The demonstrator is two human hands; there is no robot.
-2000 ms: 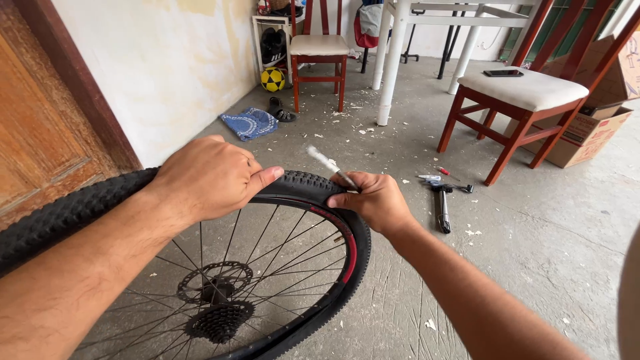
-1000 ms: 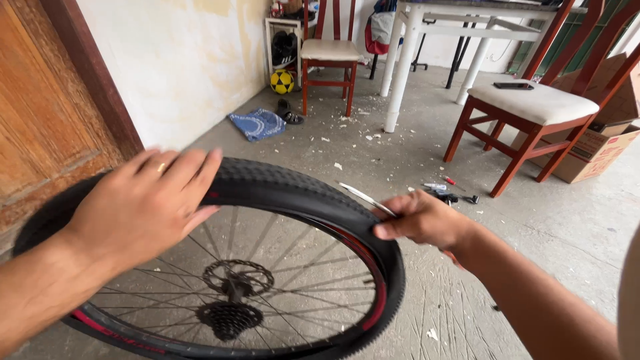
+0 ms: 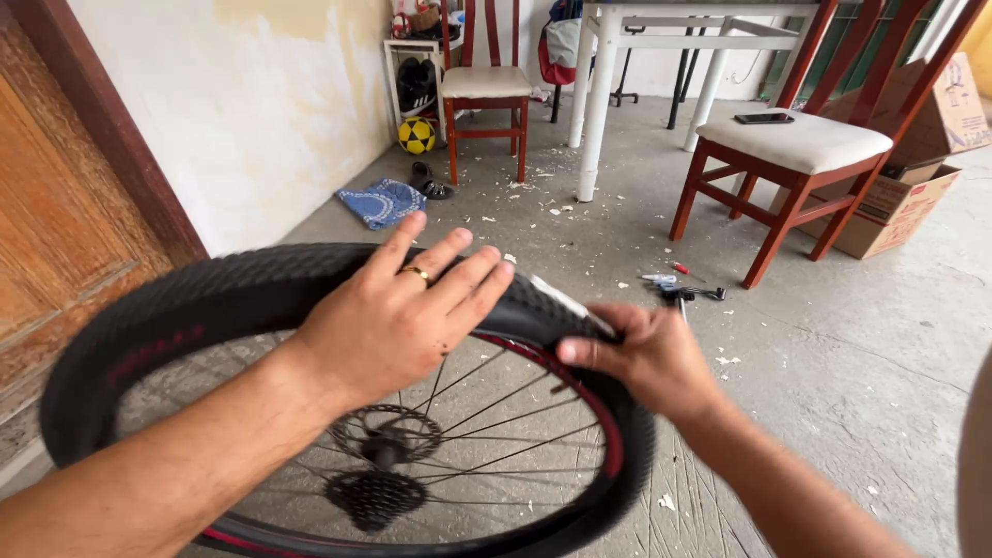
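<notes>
A bicycle wheel with a knobby black tire (image 3: 232,287), a red-and-black rim (image 3: 612,434), a brake disc and a cassette (image 3: 376,497) is tilted before me. My left hand (image 3: 403,310) lies across the top of the tire, fingers spread, a gold ring on one finger. My right hand (image 3: 643,349) grips a slim tool with a pale, flat end (image 3: 558,296) at the tire's upper right. Its thumb presses the tire's sidewall near the rim, where the valve (image 3: 559,387) sticks inward. The tool's lower part is hidden in my right hand.
On the floor to the right lie a black pump-like tool (image 3: 701,293), a red-handled screwdriver (image 3: 681,268) and small tubes (image 3: 659,278). Beyond stand a chair bearing a phone (image 3: 764,118), a white table (image 3: 593,116), another chair (image 3: 487,82) and a cardboard box (image 3: 907,209). A wooden door (image 3: 70,178) is left.
My left hand has opened from its grip on the tire and moved right along its top, closer to my right hand. My right hand keeps the tool, now lying along the tread.
</notes>
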